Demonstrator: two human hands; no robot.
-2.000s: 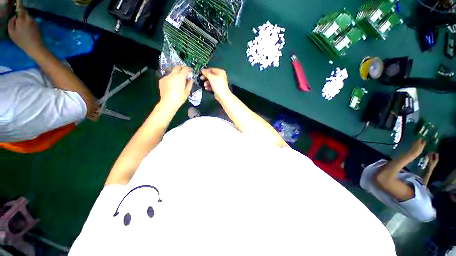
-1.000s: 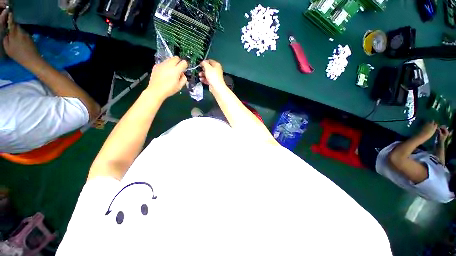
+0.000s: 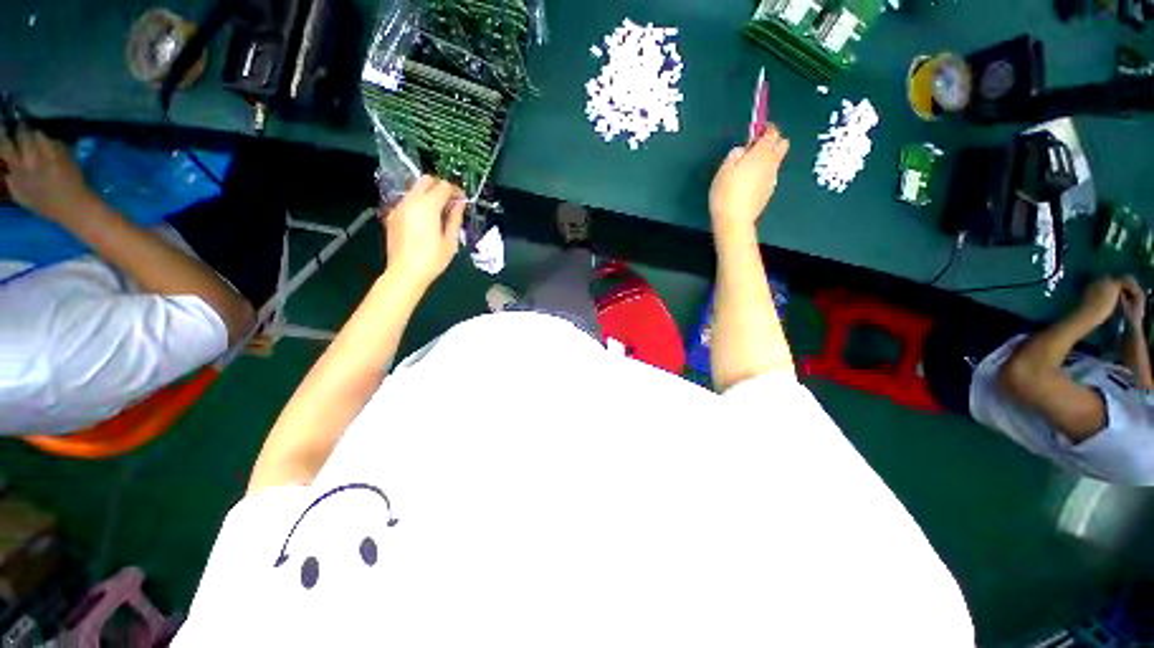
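Observation:
The wrapped board bundle [image 3: 437, 120] lies at the bench edge, green board edges showing in rows inside clear wrapping [image 3: 387, 51]. My left hand [image 3: 424, 230] grips the gathered end of the wrapping, at the end of the bundle nearest me. A crinkled piece of the wrapping hangs just right of it, past the bench edge. My right hand [image 3: 747, 181] is well to the right, closed on the red cutter [image 3: 759, 117], whose pale tip points away from me. My fingers cover part of its handle.
Two heaps of small white parts [image 3: 634, 84] flank the cutter. Stacked boards [image 3: 812, 31] lie beyond. A single small board [image 3: 916, 174], yellow reel [image 3: 939, 85] and black unit [image 3: 1000, 193] are at right. People sit on both sides. A red stool [image 3: 873, 349] is under the bench.
My right hand has left the wrapping end, moved right and taken hold of the red cutter, which lay on the mat. My left hand has stayed at the wrapping. The view has shifted slightly.

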